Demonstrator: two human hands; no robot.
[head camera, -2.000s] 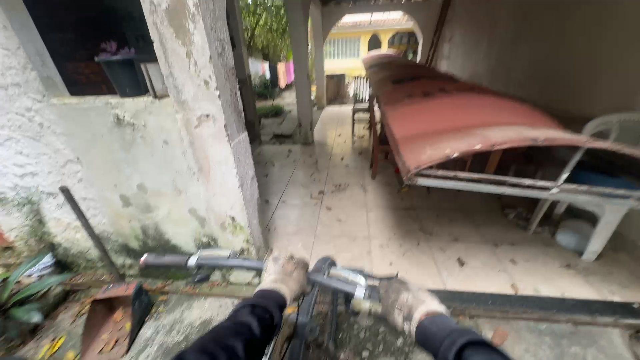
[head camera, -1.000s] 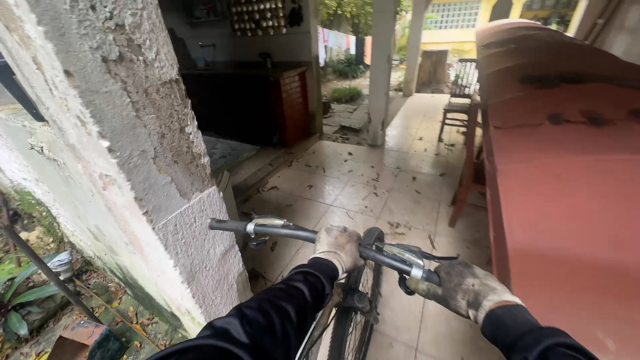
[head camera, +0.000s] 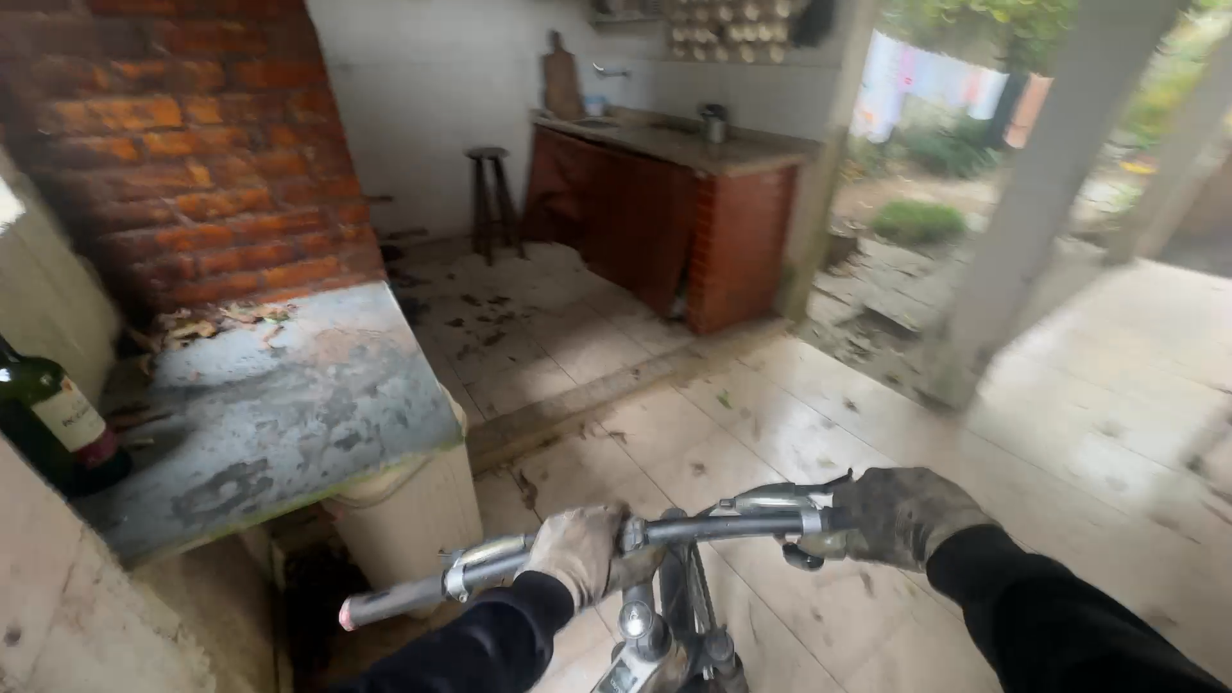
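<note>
A bicycle's handlebar (head camera: 731, 526) spans the lower middle of the view, with brake levers on both sides. My left hand (head camera: 582, 553), in a dirty pale work glove, is closed around the bar just left of the stem (head camera: 647, 626). The left grip (head camera: 395, 604) sticks out uncovered. My right hand (head camera: 900, 515), in a darker soiled glove, is closed on the right end of the bar and hides that grip. The front wheel is mostly hidden below the bar.
A stained slab (head camera: 318, 404) with a green glass bottle (head camera: 67, 414) lies close on the left, before a brick wall (head camera: 202, 144). Ahead are a raised tile edge (head camera: 577, 395), a stool (head camera: 493, 202) and a sink counter (head camera: 674, 144). A pillar (head camera: 1039, 192) stands right of centre.
The view has swung left and moved forward, past the peeling wall corner. The red curved panel is out of view. Both hands have stayed on the handlebar.
</note>
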